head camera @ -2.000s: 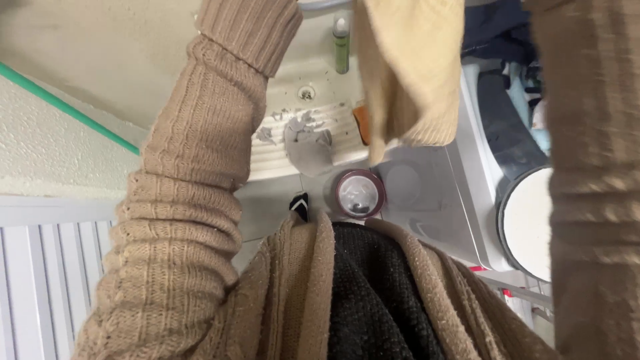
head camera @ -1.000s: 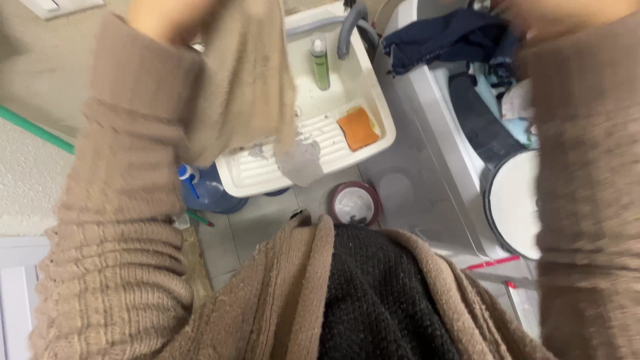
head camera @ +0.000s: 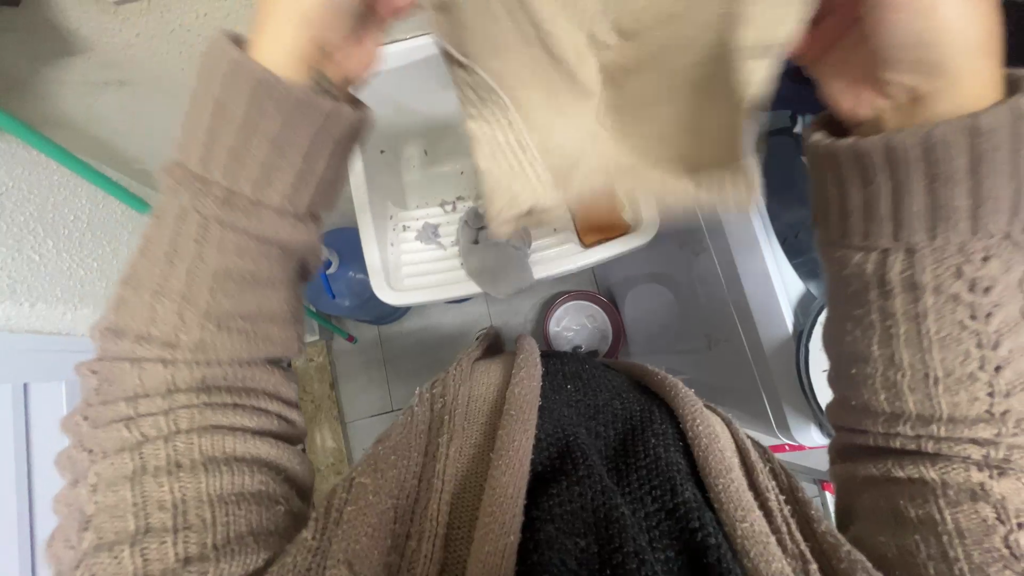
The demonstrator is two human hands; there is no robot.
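Observation:
A beige knitted garment, blurred, hangs over the right part of a white sink with a ribbed washboard slope. My right hand grips its right side at the top edge of the view. My left hand, also blurred, is raised at the upper left, close to the garment; its fingers are partly cut off, and whether they hold cloth does not show. Below the garment, a grey cloth lies over the sink's near rim. An orange-brown block sits at the right of the ribs, partly covered by the garment.
A blue water jug stands on the floor left of the sink. A round basin with a dark red rim is below the sink. On the right stands a white appliance with dark things on it. A green pole crosses the left wall.
The beige garment has moved from the left part of the sink to its right part since one second ago, and now hangs spread wider. The view has shifted too.

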